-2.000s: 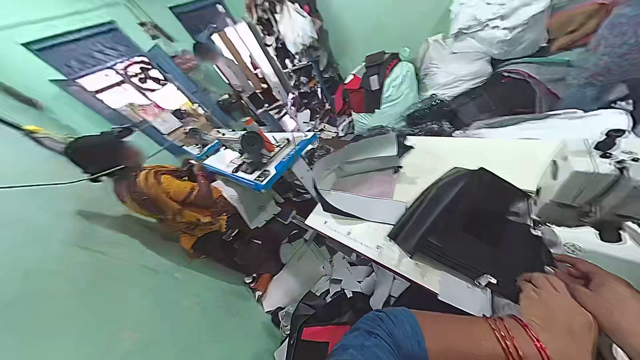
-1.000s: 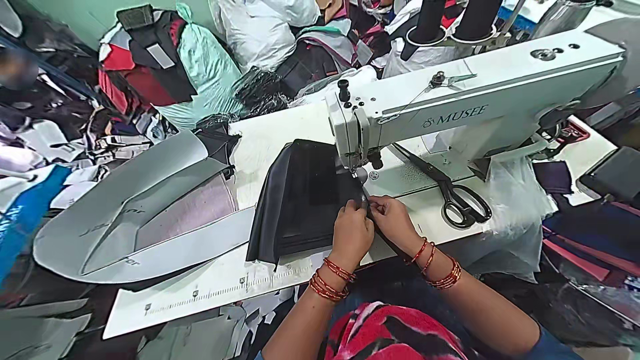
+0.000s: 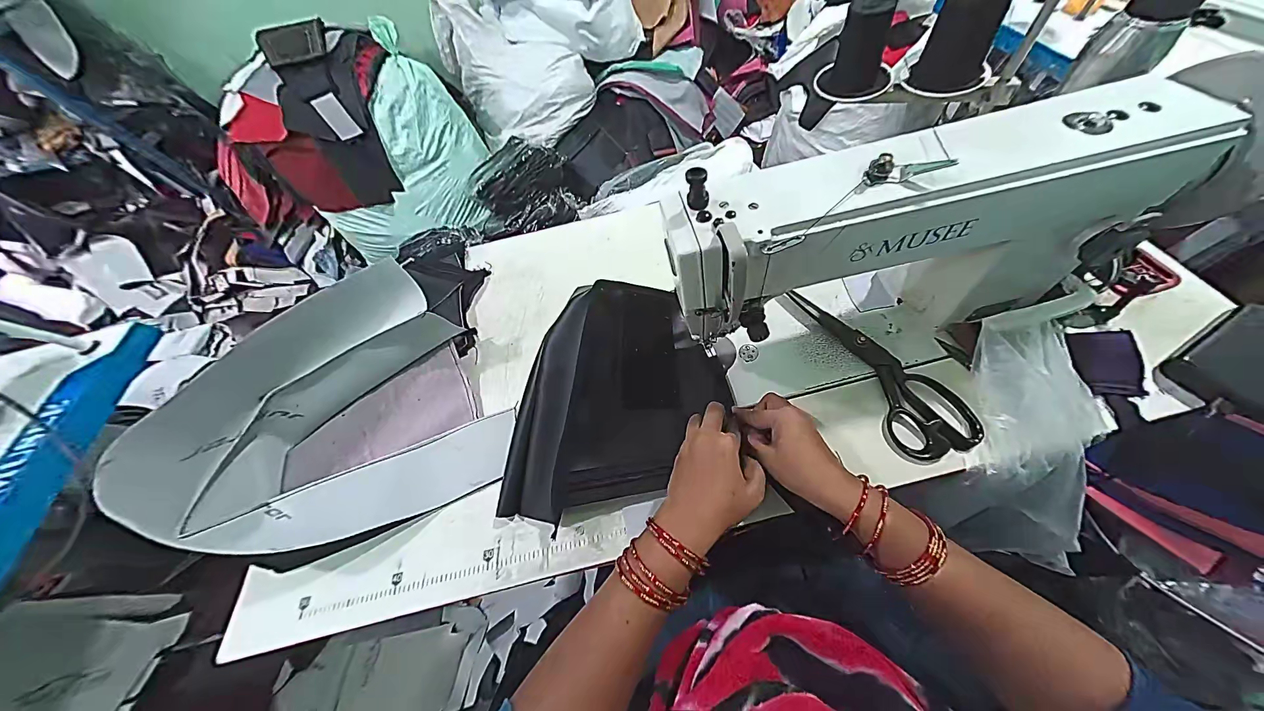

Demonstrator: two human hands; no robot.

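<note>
A folded black sheet piece (image 3: 632,385), leather-like, lies on the white sewing table (image 3: 513,286) with its right edge under the needle and presser foot of a white Musee sewing machine (image 3: 948,217). My left hand (image 3: 713,469) holds that edge just below the presser foot, fingertips closed on it. My right hand (image 3: 795,444) pinches the same edge close beside the left, and a narrow dark strip runs down from between them. To the right of my hands, black-handled scissors (image 3: 913,395) lie on the machine bed, partly opened.
Large grey curved sheet pieces (image 3: 326,415) cover the table's left part, above a printed ruler scale (image 3: 425,578). Translucent plastic (image 3: 1037,425) hangs over the right front edge. Black thread cones (image 3: 859,49) stand behind the machine. Stuffed bags (image 3: 425,148) and fabric piles lie beyond the table.
The view has swung far from the left side of the room to the machine. Between one second ago and now, both hands stay at the black piece's edge near the needle.
</note>
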